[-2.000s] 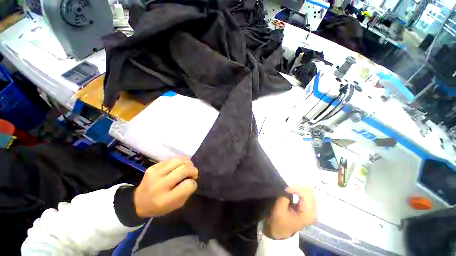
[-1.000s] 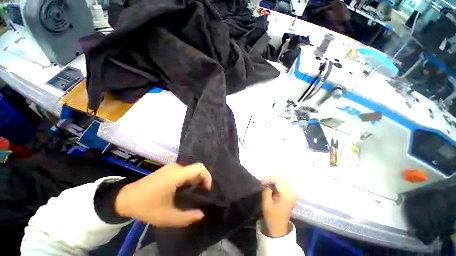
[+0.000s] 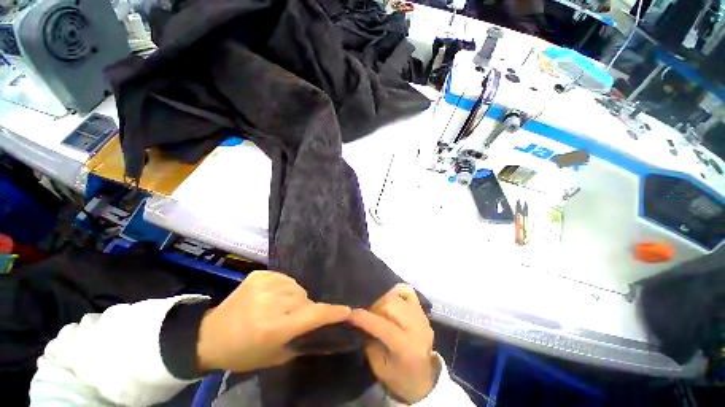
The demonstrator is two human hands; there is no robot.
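A dark charcoal garment (image 3: 306, 183) runs from a heap on the white table down over the front edge to my hands. My left hand (image 3: 266, 322) grips its near edge from the left. My right hand (image 3: 401, 338) grips the same edge from the right. The fingertips of both hands meet at the cloth, with a dark fold below them. The white and blue sewing machine (image 3: 588, 199) stands to the right, its needle area away from the cloth in my hands.
A dark phone (image 3: 490, 195), orange-black snips (image 3: 521, 222) and an orange part (image 3: 653, 252) show at right. A grey fan-like unit (image 3: 71, 48) stands back left. Dark cloth (image 3: 685, 306) hangs at the right edge. Blue crates are below left.
My hands have come together on the cloth edge; my left hand was open around it a second ago and now pinches it. The view has shifted, and the cloth hangs narrower than two seconds ago.
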